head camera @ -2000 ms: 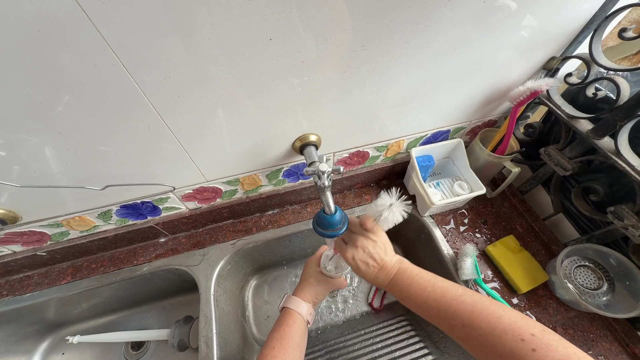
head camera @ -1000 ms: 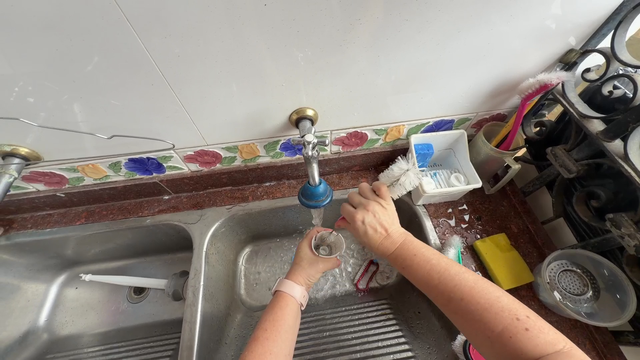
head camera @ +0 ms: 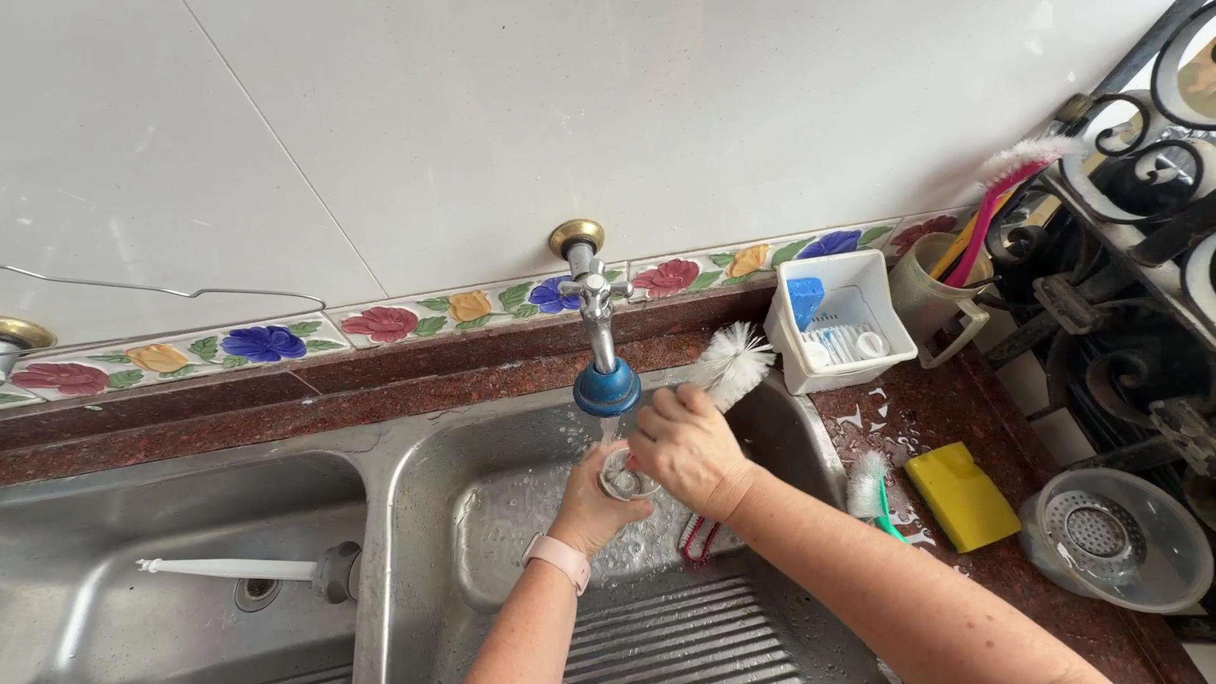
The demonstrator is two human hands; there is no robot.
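Water runs from a metal tap with a blue nozzle (head camera: 607, 388) over the right basin. Below the nozzle my left hand (head camera: 589, 503) grips a small, light-coloured cup (head camera: 628, 475), its mouth facing up under the stream. Close beside it, my right hand (head camera: 689, 448) is closed around a brush with white bristles (head camera: 731, 366), which stick out above the fist. A bit of red or pink shows between my right fingers at the cup's mouth; whether it is the brush's handle cannot be told. A red-framed small item (head camera: 700, 539) lies in the basin beneath my right wrist.
On the right counter are a white plastic basket (head camera: 844, 376), a jug of brushes (head camera: 926, 294), a green-handled brush (head camera: 869, 489), a yellow sponge (head camera: 961, 496) and a clear bowl with a strainer (head camera: 1092, 537). A white plastic part (head camera: 233, 568) lies in the left basin. Black ironwork (head camera: 1121, 247) stands at right.
The cup's mouth faced the camera with both hands slightly lower a second ago; now the cup is closer under the nozzle. Both hands keep their hold.
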